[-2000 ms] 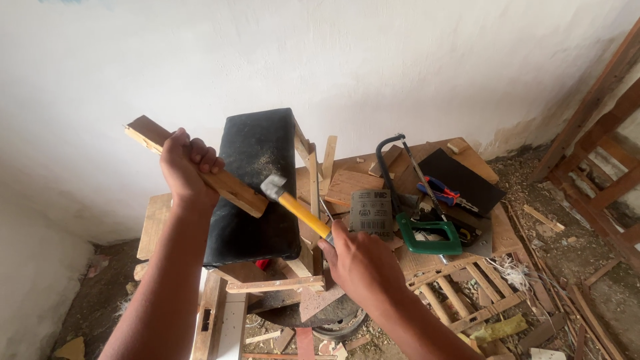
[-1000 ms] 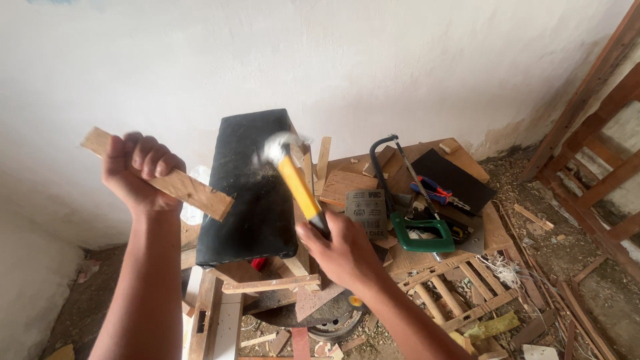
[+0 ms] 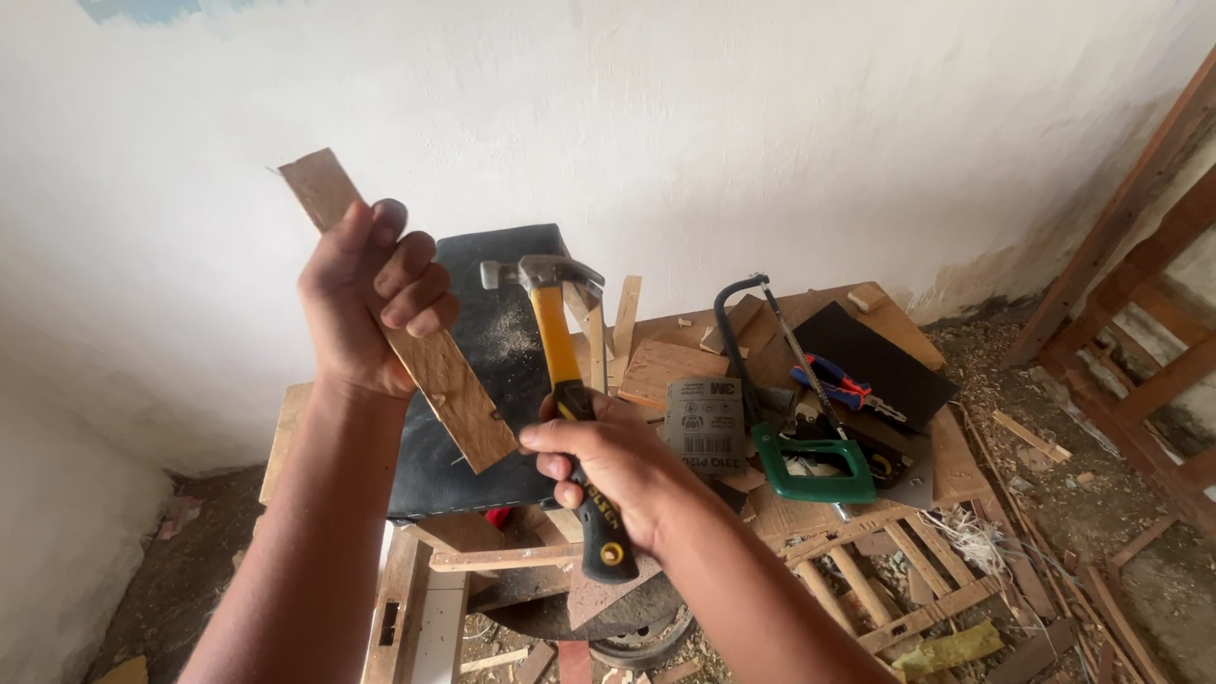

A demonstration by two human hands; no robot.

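Observation:
My left hand [image 3: 380,294] grips a short flat wooden piece [image 3: 446,394], tilted with its upper end to the left. A small nail-like point sticks out near its lower end. My right hand [image 3: 608,456] holds a claw hammer [image 3: 556,332] by its black and yellow handle, head up, just right of the wood. Behind both hands lies a black padded board [image 3: 475,332] with sawdust on it.
On the wooden worktop [image 3: 912,332] to the right lie a green-handled hacksaw [image 3: 817,484], pliers [image 3: 841,385], a sandpaper sheet [image 3: 705,418] and a black sheet [image 3: 864,361]. A slatted wooden frame [image 3: 912,608] and scraps cover the floor. A pale wall [image 3: 665,142] stands behind.
The wooden piece has turned to a steeper slant in my left hand. The hammer, blurred and slanting one second ago, is now more upright. Both hands keep their hold.

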